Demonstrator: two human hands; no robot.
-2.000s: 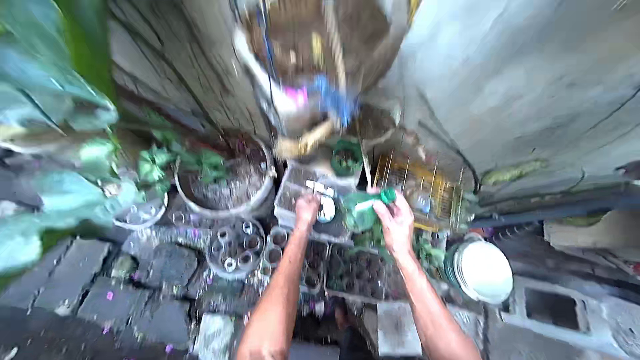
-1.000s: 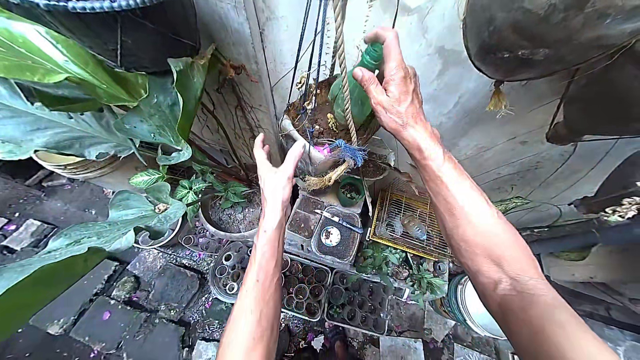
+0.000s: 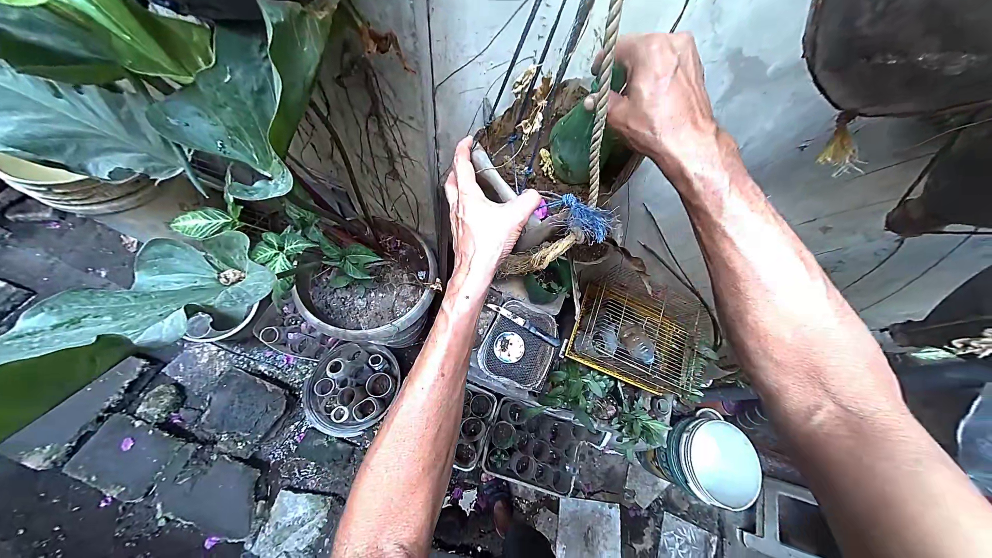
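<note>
My right hand (image 3: 659, 93) grips the neck of a green plastic bottle (image 3: 572, 143), whose wide part rests over the soil (image 3: 535, 116) of a hanging pot. A thick twisted rope (image 3: 606, 101) passes in front of the bottle. At the pot's left rim my left hand (image 3: 484, 209) has its thumb and fingers spread about the pale rim (image 3: 492, 174); whether it grips the rim I cannot tell. Blue frayed twine (image 3: 587, 218) is tied just right of the left thumb. Lower down, a knife (image 3: 523, 323) and a small white round lid (image 3: 509, 347) lie on a mesh-topped container (image 3: 496, 372).
Below stand a yellow wire cage (image 3: 620, 372), seedling trays (image 3: 535, 484), a round tub of small cups (image 3: 316, 411) and white-lidded buckets (image 3: 722, 465). A large potted plant (image 3: 418, 310) and broad leaves (image 3: 225, 108) are at left. Dark hanging bags (image 3: 891, 54) are at upper right.
The green bottle was low by the containers two seconds ago, then rose to the hanging pot, and now sits lower over its soil. My left hand has moved from open air to the pot's rim.
</note>
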